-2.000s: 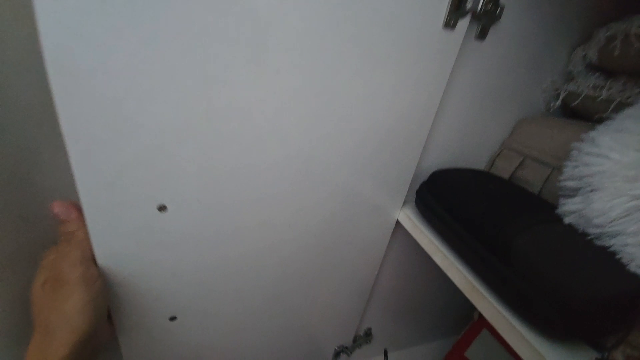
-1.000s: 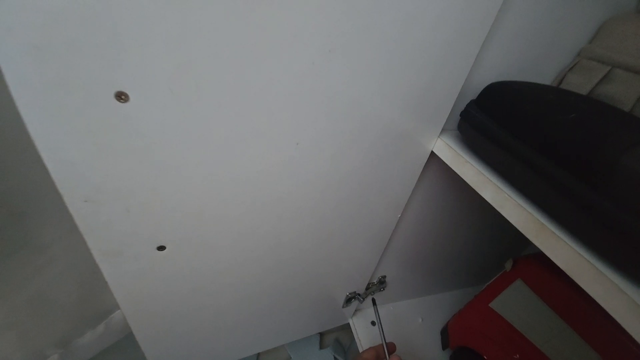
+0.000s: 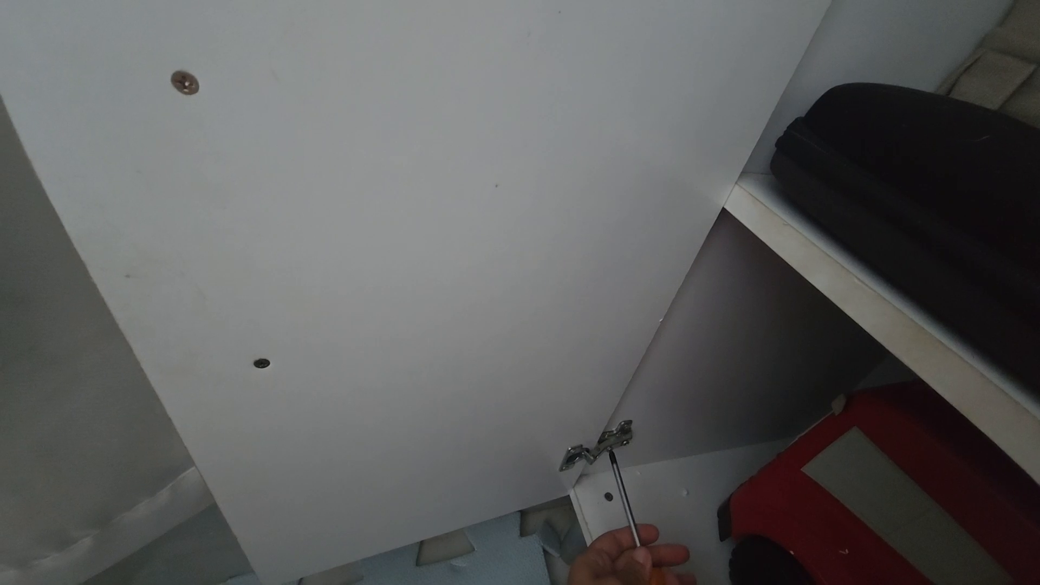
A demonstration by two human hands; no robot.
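Note:
My right hand [image 3: 630, 561] is at the bottom edge, its fingers closed around a screwdriver [image 3: 624, 496] with a thin metal shaft and a partly visible orange handle. The shaft points up, its tip at or very near the metal cabinet hinge [image 3: 597, 447]; contact is hard to tell. That hinge joins the open white cabinet door [image 3: 422, 244] to the cabinet's side panel [image 3: 731, 341]. Two screws sit in the door's face, an upper one [image 3: 185, 83] and a lower one [image 3: 262, 363]. My left hand is out of view.
A black case [image 3: 910, 179] lies on the white shelf [image 3: 877, 292] at right, near beige fabric [image 3: 991, 81]. Below the shelf is a red object with a grey panel [image 3: 886, 487] and a dark round part. Pale interlocking floor mats [image 3: 496, 552] show under the door.
The hand seen at the door's left edge two seconds ago has gone from view. My right hand with the screwdriver has come in at the bottom, by the lower hinge. The view has shifted downward.

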